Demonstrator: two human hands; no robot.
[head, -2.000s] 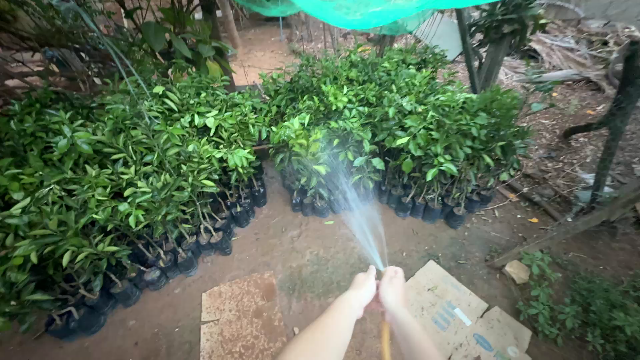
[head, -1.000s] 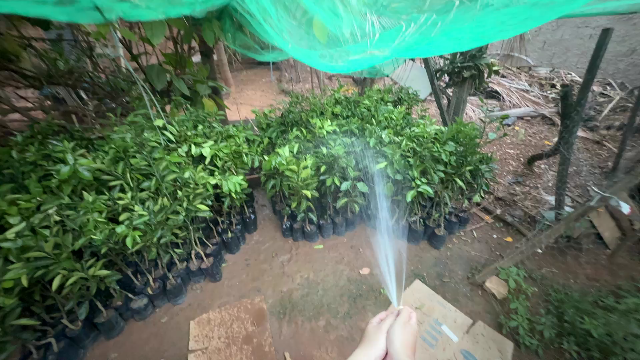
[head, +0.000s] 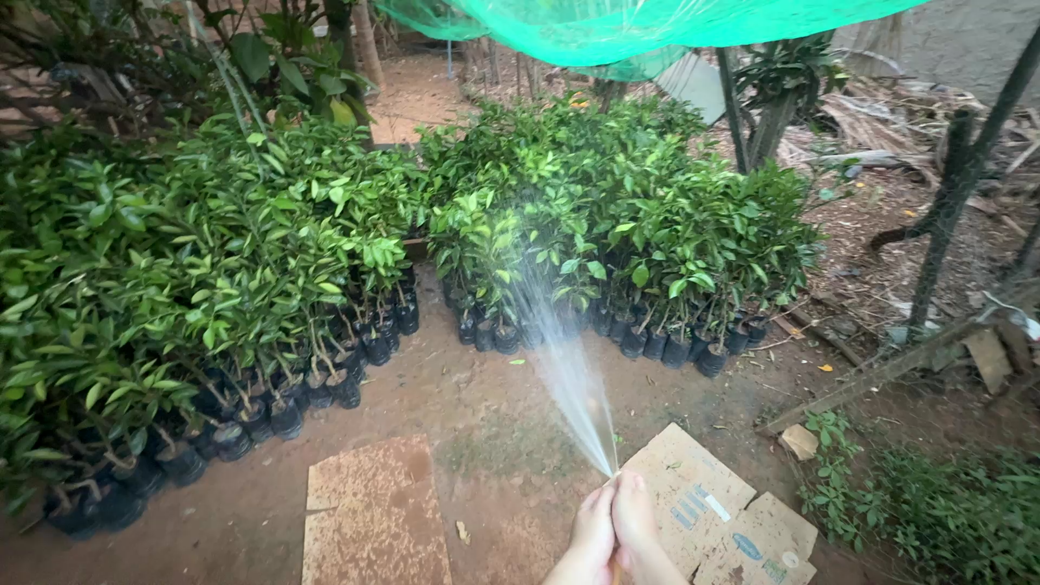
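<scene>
My left hand and my right hand are pressed together at the lower middle, both closed around the end of an orange garden hose, most of which they hide. From between the fingertips a fan of water sprays forward and slightly left. It reaches the leafy saplings of the right-hand block, which stand in black plastic grow bags. A second block of potted saplings fills the left side.
A worn brown board and flattened cardboard lie on the dirt. Green shade netting hangs overhead. At right are a wooden beam, a stone, a dark post with wire mesh, and low weeds.
The spray has swung left from where it pointed a second ago, onto the near saplings of the right-hand block. Both hands stay together on the hose. The view has shifted somewhat.
</scene>
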